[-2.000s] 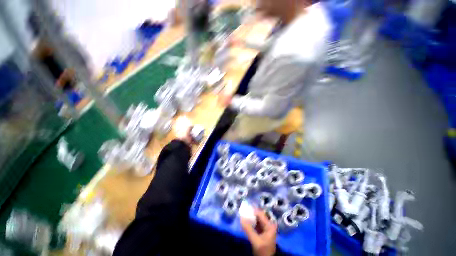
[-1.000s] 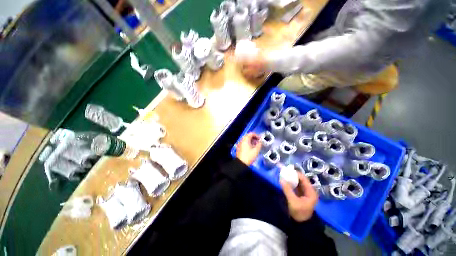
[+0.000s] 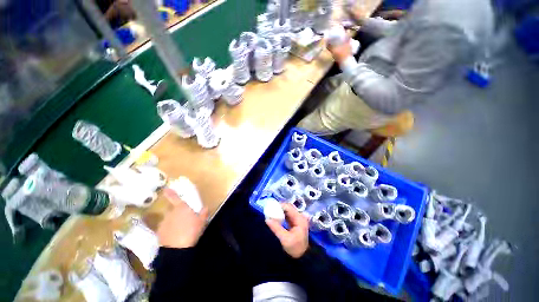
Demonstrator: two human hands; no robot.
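My left hand [image 3: 182,224] is over the bench with its fingers around a grey-white sleeve part [image 3: 187,193] that lies near the bench's front edge. My right hand [image 3: 292,232] holds a small white glue bottle [image 3: 273,210] at the near left rim of the blue tray [image 3: 378,274]. Its fingers cover part of the bottle. Several sleeve parts [image 3: 341,210] stand upright in the tray with their open ends up. More sleeve parts [image 3: 112,271] lie on the bench to the left of my left hand.
Sleeve parts [image 3: 263,60] stand on the tan bench [image 3: 254,115] further along. A seated neighbour [image 3: 390,76] works beyond the tray. The green belt [image 3: 112,109] carries loose parts and a bottle [image 3: 88,199]. Long-armed grey parts [image 3: 458,242] are heaped at right.
My left hand has left the tray and gone to the bench, where it has taken hold of a sleeve part. My right hand still holds the glue bottle. The view has shifted.
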